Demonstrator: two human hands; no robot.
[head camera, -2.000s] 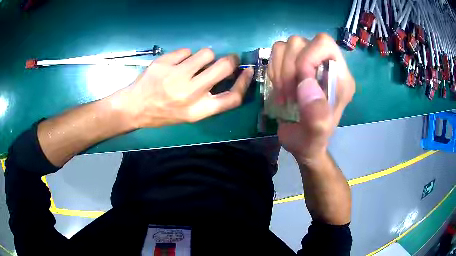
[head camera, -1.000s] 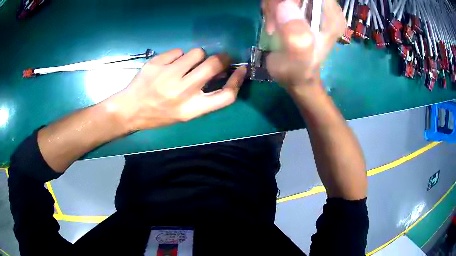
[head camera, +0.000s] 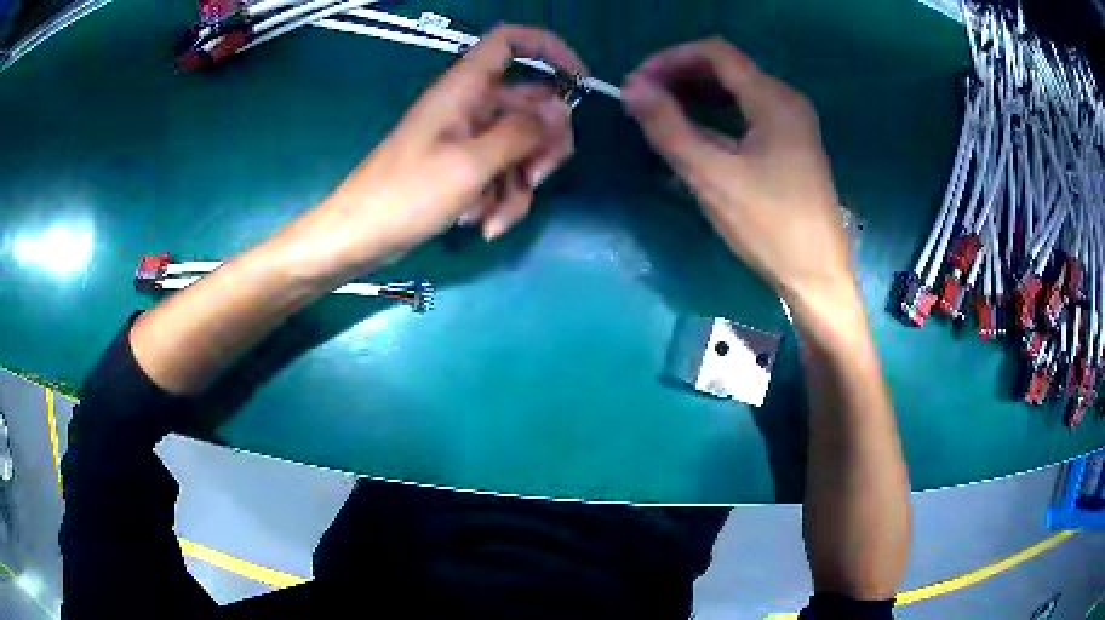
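Note:
My left hand (head camera: 497, 133) is raised at the table's back middle, its fingers at a white wire harness (head camera: 400, 32) running to the upper left. My right hand (head camera: 727, 133) is slightly blurred, its thumb and forefinger at a white cable end (head camera: 602, 87). A small dark connector (head camera: 572, 87) shows between the hands. The silver metal block (head camera: 734, 360), with two dark holes on top, stands on the mat in front, touched by neither hand. A second harness lies under my left forearm, with a red connector (head camera: 154, 273) and loose wire ends (head camera: 418, 294).
White cables with red connectors (head camera: 224, 34) lie at the far left back. A large pile of white cables (head camera: 1012, 170) with red ends covers the table's right side. The green mat's front edge (head camera: 545, 498) curves before my body. A blue stool (head camera: 1078, 491) stands at the lower right.
Both hands have left the metal block and moved to the back of the table. My right hand no longer shows the flat metal bar. The view has shifted, showing more cables at the upper left.

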